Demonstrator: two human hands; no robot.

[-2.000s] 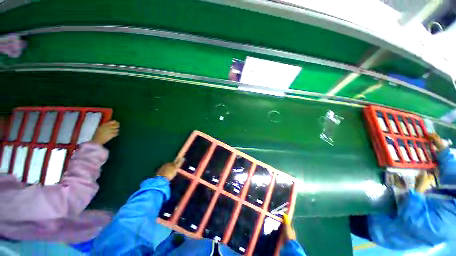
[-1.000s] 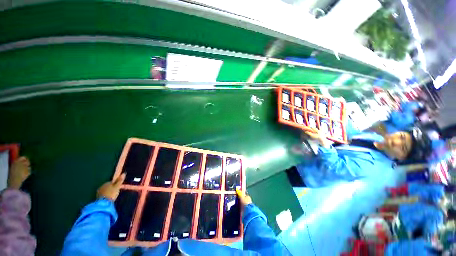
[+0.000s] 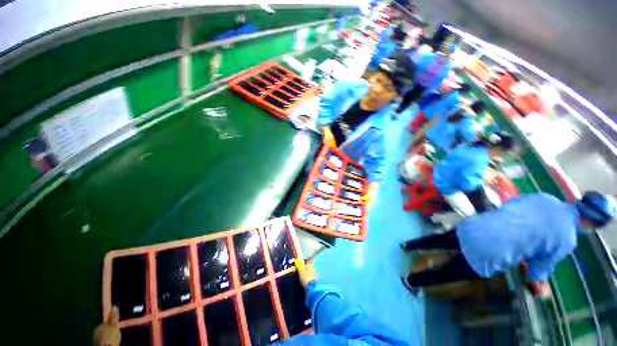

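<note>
A pale orange-pink phone tray (image 3: 153, 287) lies across the lower left, with two rows of black glossy phones (image 3: 214, 263), each with a small white mark near one end. Its lower edge is cut off by the picture. My left hand (image 3: 107, 331) grips the tray's left edge and is partly out of the picture. My right hand (image 3: 306, 272), with a yellow fingertip cover, grips the right edge.
A person in blue (image 3: 369, 135) faces me at the right, holding a redder tray (image 3: 333, 192) over the aisle. Another red tray (image 3: 276, 89) lies on the green bench (image 3: 183, 176). A white sheet (image 3: 86, 128) hangs on the rail. A person bends over at the right (image 3: 517, 233).
The view has swung right. My tray, still in both hands, sits lower and further left. The neighbour has turned towards me with a red tray, and the aisle shows more.
</note>
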